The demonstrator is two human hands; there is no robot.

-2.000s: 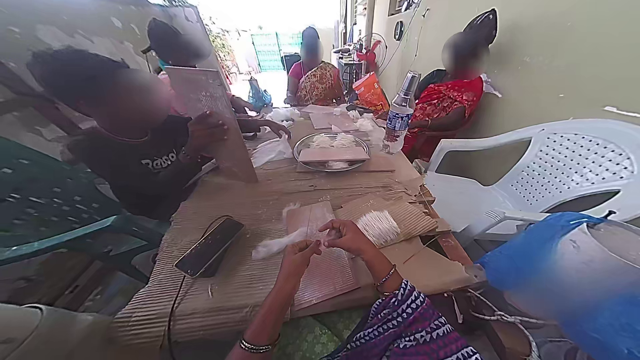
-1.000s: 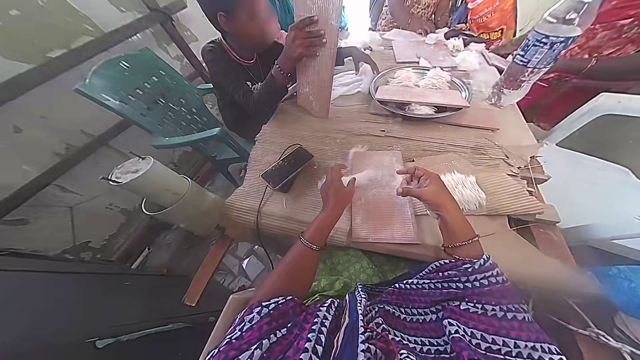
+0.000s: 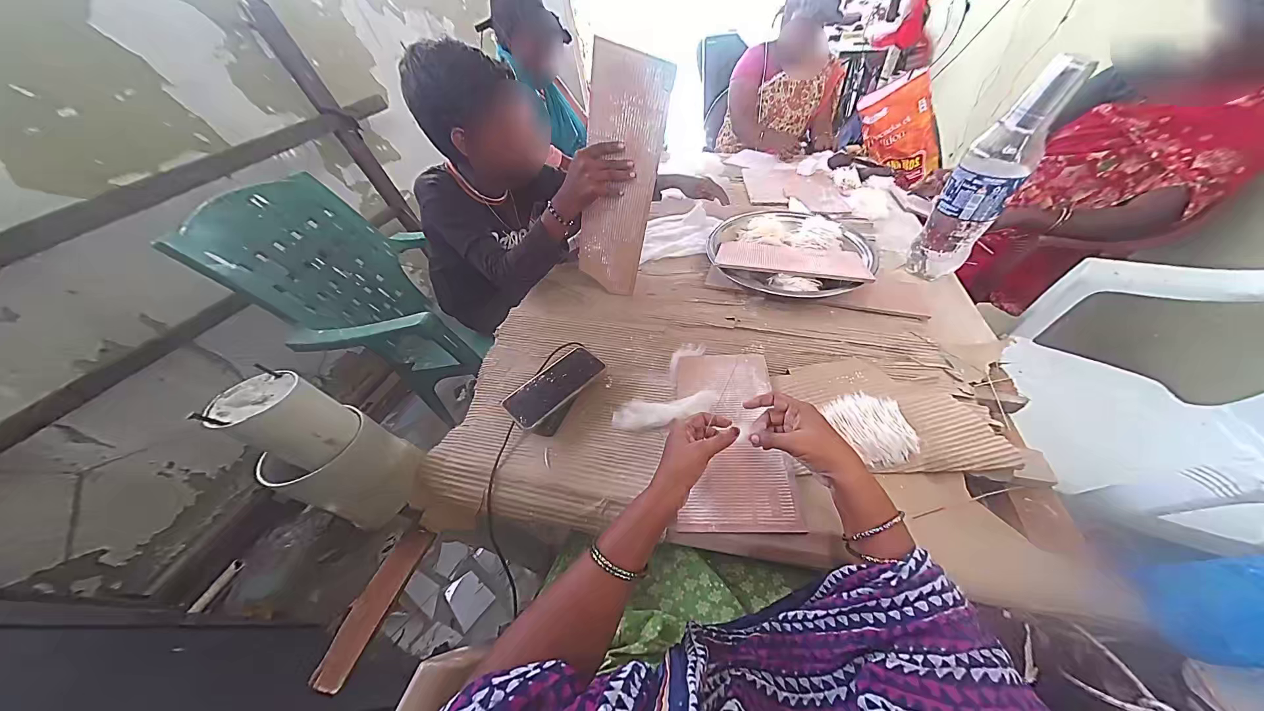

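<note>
My left hand [image 3: 699,444] is over a ridged, pinkish board [image 3: 743,494], its thumb and fingertips pinched together, seemingly on a thin wisp of white fibre. Close beside it on the right, my right hand [image 3: 785,430] has thumb and forefinger bent near the same spot; whether it grips the fibre is too fine to tell. A tuft of white cotton-like fibre [image 3: 657,411] lies just left of the board. To the right, a pile of short white rolled wicks [image 3: 871,429] rests on corrugated cardboard [image 3: 953,434].
A phone [image 3: 555,388] with a cable lies at the left. Farther back are a steel plate [image 3: 861,249] with white fibre and a board, and a plastic bottle [image 3: 978,202]. One person holds a ridged board [image 3: 624,158] upright; other people sit around the table. A green chair [image 3: 296,257] stands left.
My hands, apart over the board one second ago, are now close together. The view has swung a lot since two seconds ago.
</note>
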